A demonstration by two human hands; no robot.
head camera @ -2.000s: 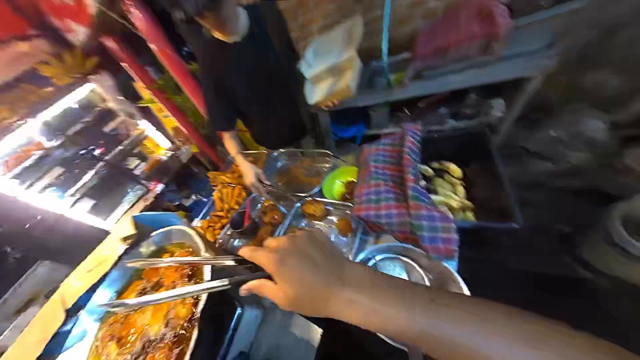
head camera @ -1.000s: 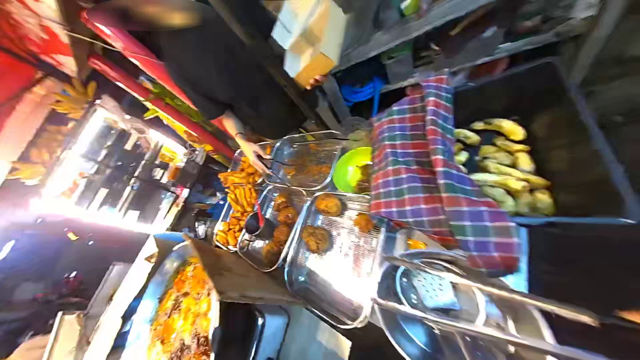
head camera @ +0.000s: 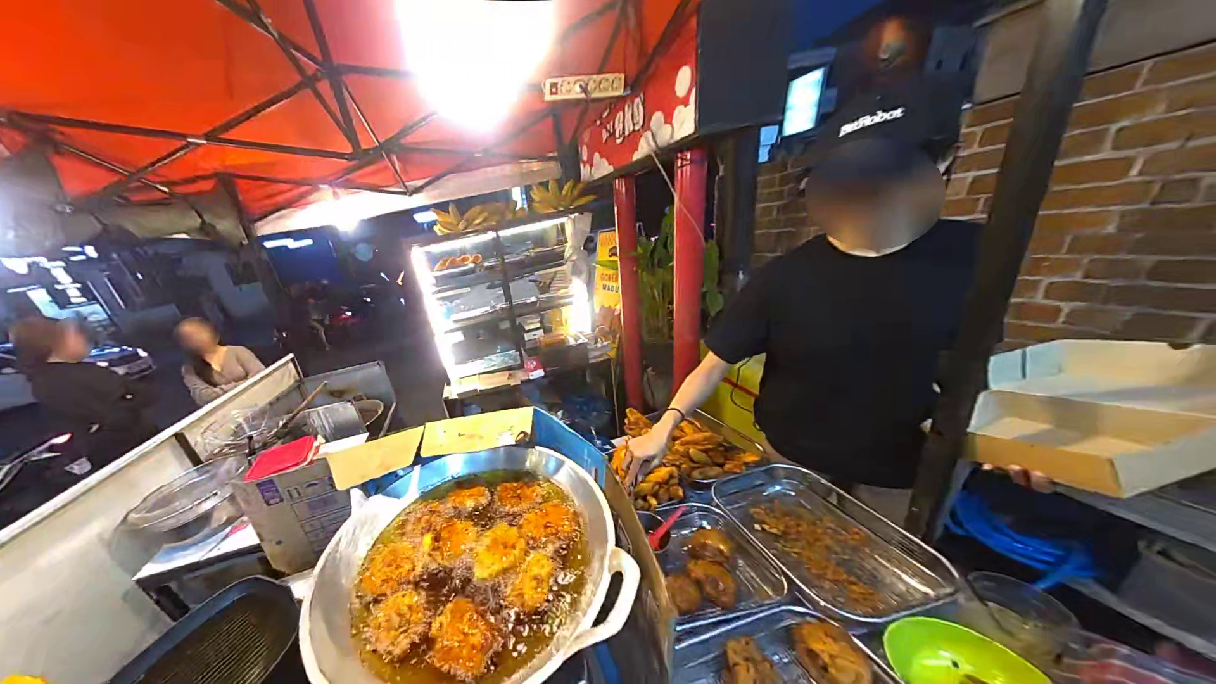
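Neither of my hands shows in the head view now. A wide metal wok of bubbling oil stands low at the centre, with several golden fritters frying in it. To its right, a metal tray holds browned round pieces, and a larger tray holds crumbs. Another tray with browned fritters lies at the bottom edge, beside a bright green bowl. A red-handled utensil rests by the trays.
Across the trays stands a person in a black shirt, one hand at the fried pieces, the other by open cardboard boxes. Cardboard shields the wok. A dark post rises at right. A black tray sits lower left.
The view has swung up and left. My hand with the metal tongs, seen two seconds ago, is out of view. The checked cloth and the pan of peeled bananas are also out of view.
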